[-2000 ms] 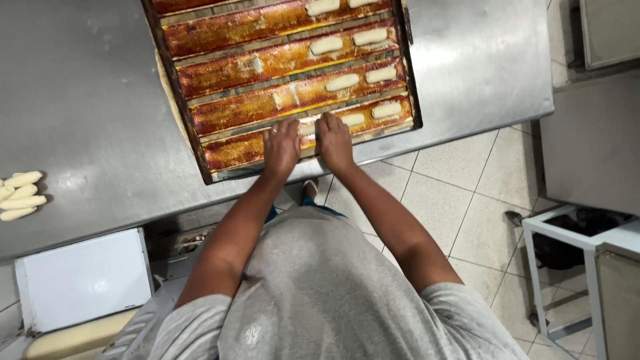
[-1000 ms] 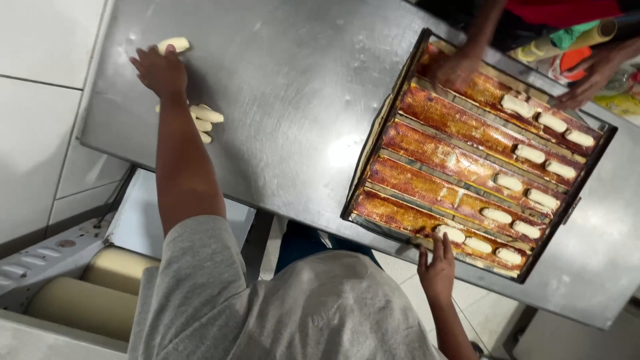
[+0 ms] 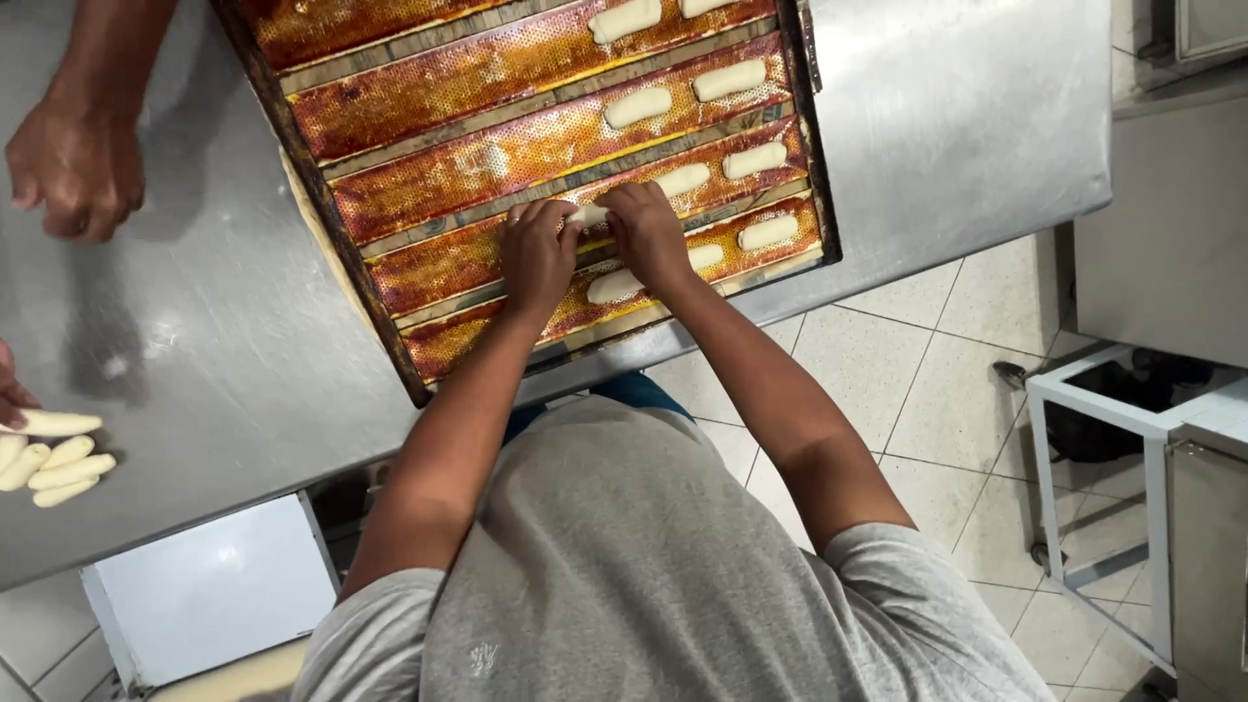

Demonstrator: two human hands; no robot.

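Note:
Both my hands are over the perforated baking tray [image 3: 429, 207], which has several long troughs. My left hand [image 3: 539, 252] and my right hand [image 3: 647, 234] hold a piece of dough [image 3: 588, 216] between their fingertips, at the second trough from my side. To its right in that trough lie a dough piece [image 3: 682, 180] and another [image 3: 754, 161]. The nearest trough holds a dough piece [image 3: 614, 286] by my right wrist and more toward its right end. Further troughs also carry pale dough pieces at their right part.
A steel table [image 3: 244, 390] bears the tray. At the left, a co-worker's hand [image 3: 83, 166] hangs over the table, and another hand [image 3: 10, 390] touches a pile of dough pieces [image 3: 63, 468]. A white-framed stand [image 3: 1155, 507] is on the tiled floor at right.
My left hand has come from the dough pile to the tray and now holds a dough piece together with my right hand. The co-worker's hands now show at the left. The view has swung.

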